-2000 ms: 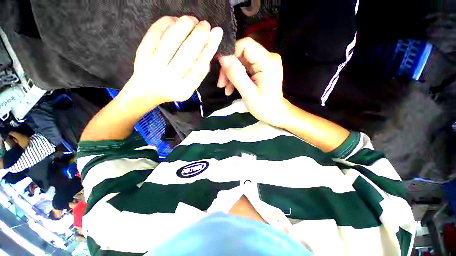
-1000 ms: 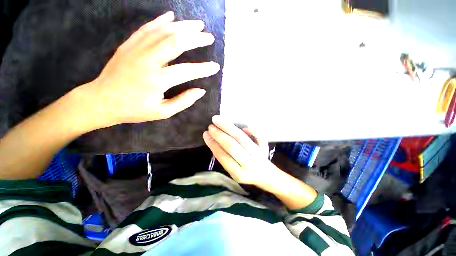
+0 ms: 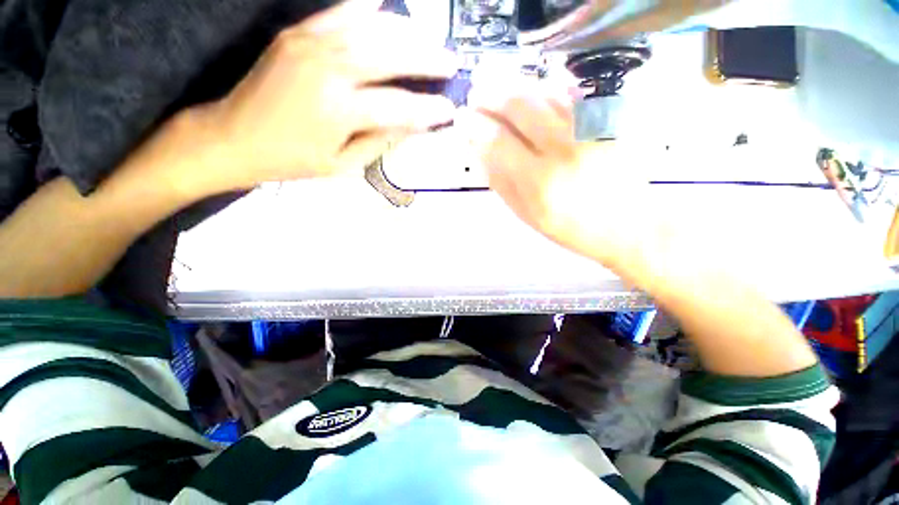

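Note:
Dark mottled fabric [image 3: 138, 69] lies bunched at the upper left, partly under my left forearm. My left hand [image 3: 345, 94] reaches to the sewing machine's needle area [image 3: 485, 25], its fingers bent over a small bit of dark cloth at their tips. My right hand [image 3: 537, 148] is close beside it, just below the needle area, blurred and overexposed. Its fingertips are near my left fingertips; whether they pinch cloth is unclear. The presser foot is not clearly visible.
The white table [image 3: 394, 256] has a scale along its front edge. A black phone [image 3: 757, 54] lies at the upper right. Snips [image 3: 843, 178] lie at the right, with a yellow handle [image 3: 894, 232] beyond. A red crate [image 3: 836, 330] stands below the table at the right.
The fabric has moved up and left, baring the white table. Both hands have moved up to the machine's needle area, which now shows at the top.

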